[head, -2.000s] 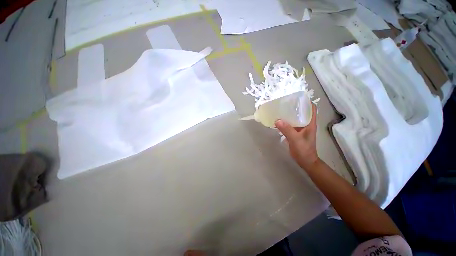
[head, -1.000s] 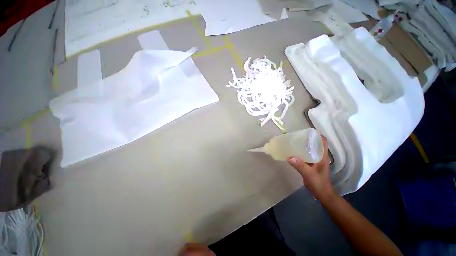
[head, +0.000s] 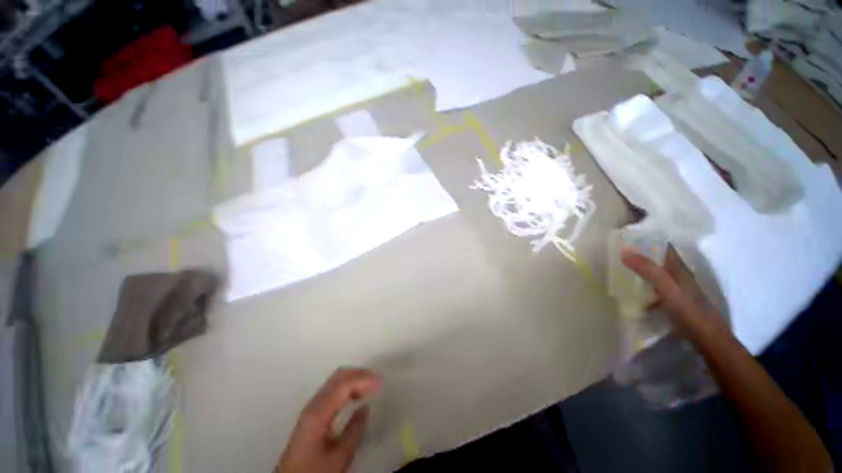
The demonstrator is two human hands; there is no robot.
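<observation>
My right hand (head: 667, 288) holds the translucent cream glue bottle (head: 637, 268) beside the stack of white panels, at the table's right edge. The bottle is blurred and its nozzle is hard to make out. My left hand (head: 330, 420) is over the table at the bottom centre, blurred, fingers curled and a little apart, with nothing seen in it. A white fabric panel (head: 337, 217) lies left of centre, two straps pointing away and its top edge partly folded over. A tangle of short white tape pieces (head: 538, 192) lies right of it.
The stack of white panels (head: 748, 249) fills the right side. A brown cloth (head: 159, 312) and a hank of white tape (head: 122, 416) lie at the left. White sheets (head: 323, 69) lie at the far side. A clear bottle (head: 755, 72) is far right.
My right hand has moved the glue bottle from above the tape pieces to the table's right edge. My left hand has come further into view. The view has shifted left, showing a red bin.
</observation>
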